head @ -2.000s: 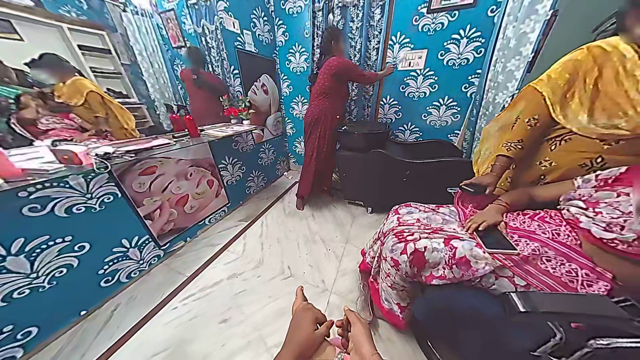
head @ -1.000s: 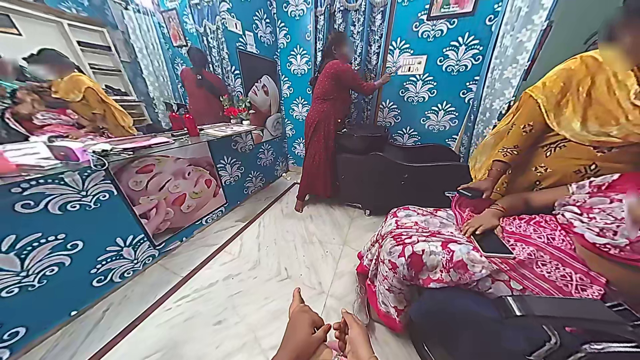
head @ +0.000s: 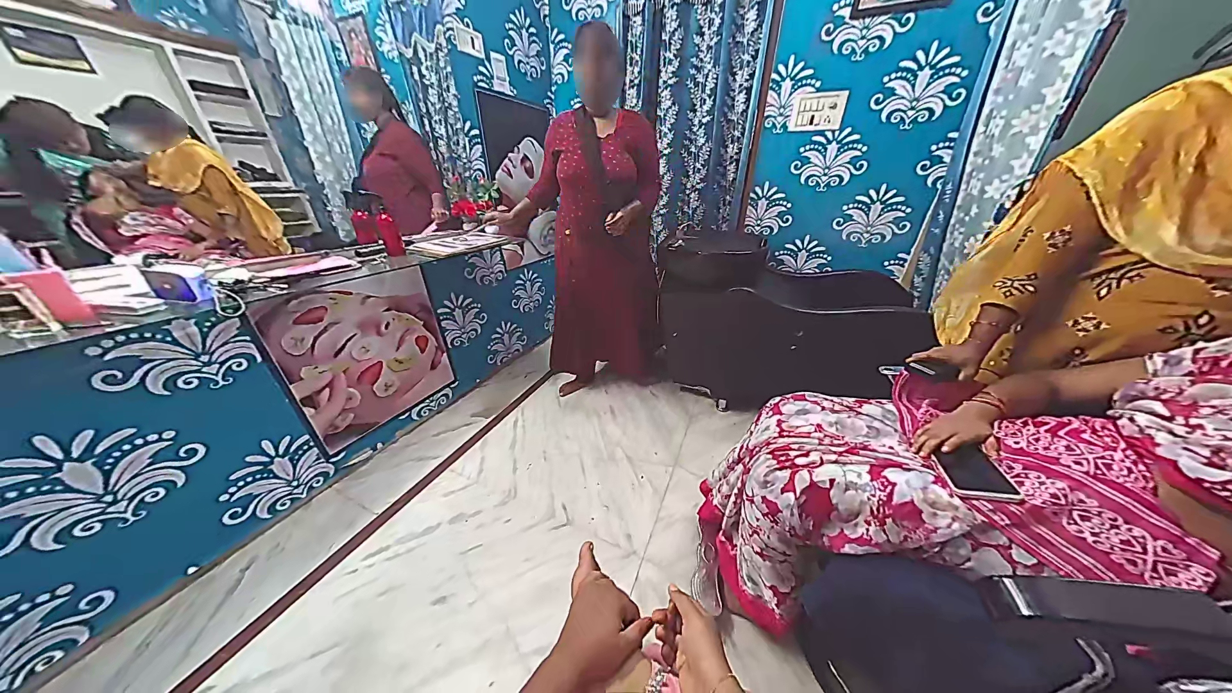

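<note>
My left hand [head: 599,621] is at the bottom middle of the view, its thumb side up and one finger pointing forward; whether it holds anything is not visible. Close beside it on the right, my right hand [head: 691,635] has its fingers bent, with the fingertips meeting the left hand. A bit of pink and whitish material [head: 658,674] shows low between the two wrists. Under both hands lies the marbled floor [head: 539,500]. To the right of them a person in a pink and white floral garment [head: 847,481] sits in a dark chair [head: 905,626].
A blue patterned counter [head: 96,462] with papers and red bottles [head: 389,234] runs along the left under a mirror. A person in dark red [head: 604,241] stands beside a black shampoo chair [head: 789,327]. At right, a person in yellow [head: 1059,250] leans over the seated person, whose hand rests on a phone [head: 977,474].
The person in dark red has turned from the wall to face this way, and one arm has come down from the wall switches to the counter. My hands stay close together.
</note>
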